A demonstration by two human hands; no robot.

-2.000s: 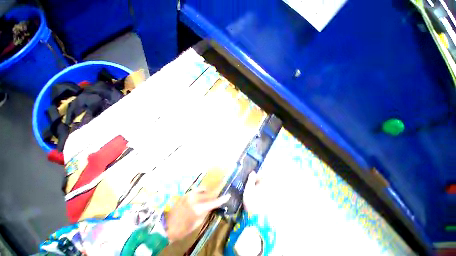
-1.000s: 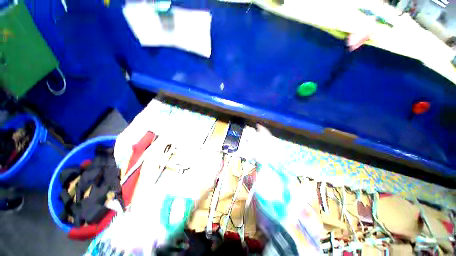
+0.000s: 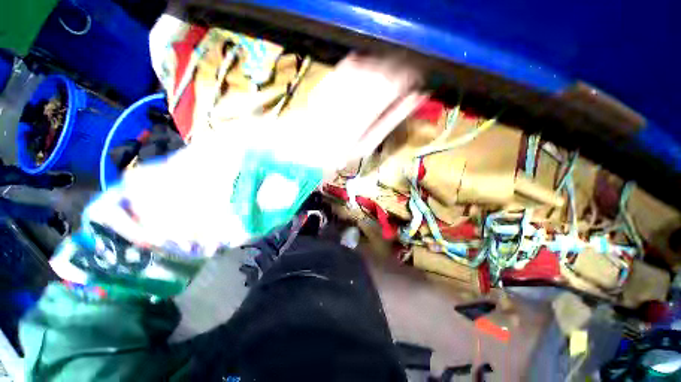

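My left hand (image 3: 377,89) is blurred and washed out white, stretched over the bed towards the dark gap under the press; whether its fingers hold anything cannot be told. Its patterned sleeve (image 3: 276,192) has a teal cuff. My right hand is not in view; a teal patterned patch, perhaps its sleeve, shows at the bottom right corner. Tan sheet layers (image 3: 489,160) lie along the bed's front, with pale offcut strips (image 3: 425,216) tangled over them. Red layers (image 3: 185,74) show at the left end and among the tan. I cannot make out the cutting die.
The blue press beam (image 3: 508,67) runs along the back. Two blue bins (image 3: 72,127) stand at the left; dark scraps show in the nearer one. A black-clothed leg (image 3: 313,313) is below the bed. Scraps (image 3: 493,328) lie on the grey floor at the lower right.
The view has swung down and closer to the bed's front edge. The die and bright printed sheet in front of me no longer show. My right hand has left the view; my left reaches towards the press.
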